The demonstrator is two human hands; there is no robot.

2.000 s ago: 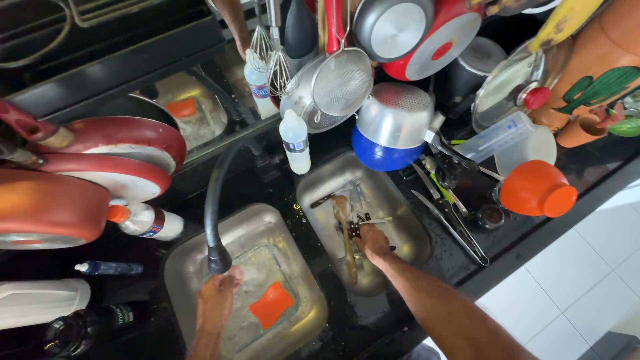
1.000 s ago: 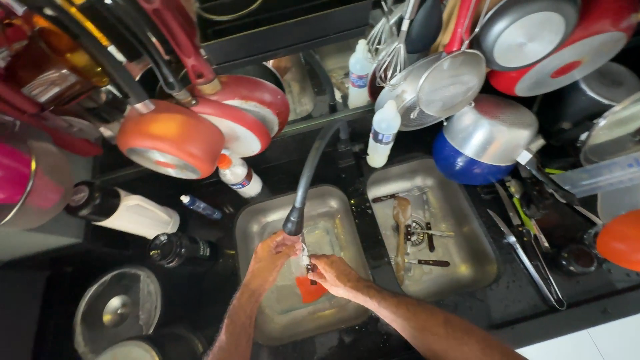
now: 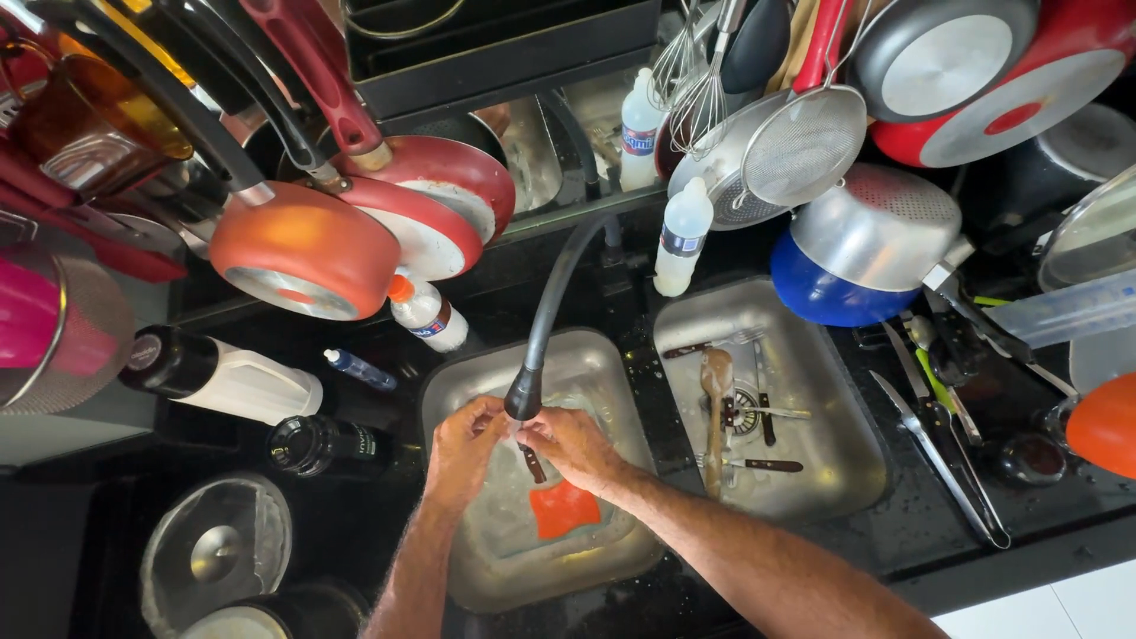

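Observation:
Both my hands meet under the black faucet head (image 3: 524,393) over the left steel sink (image 3: 621,444). My left hand (image 3: 466,448) and my right hand (image 3: 568,444) pinch a utensil with a dark brown handle (image 3: 532,464) that points down between them; its upper part is hidden by fingers and faucet. Below lies an orange square piece (image 3: 565,509), perhaps a cloth or scraper, in the left sink. In the right steel sink (image 3: 834,444) are a wooden spoon (image 3: 714,417), forks and knives with brown handles (image 3: 774,465), around the drain strainer (image 3: 747,414).
Behind the sinks stand a milky plastic bottle (image 3: 683,235) and an orange-capped bottle (image 3: 429,312). Red pans (image 3: 306,248) and a white thermos (image 3: 257,386) are at left, with a glass lid (image 3: 216,555) below. A steel pot on a blue bowl (image 3: 834,284) and metal tongs (image 3: 941,470) are at right.
My right hand has moved from the utensils in the right sink to beside my left hand under the faucet, where both now hold a brown-handled utensil. The view has shifted left.

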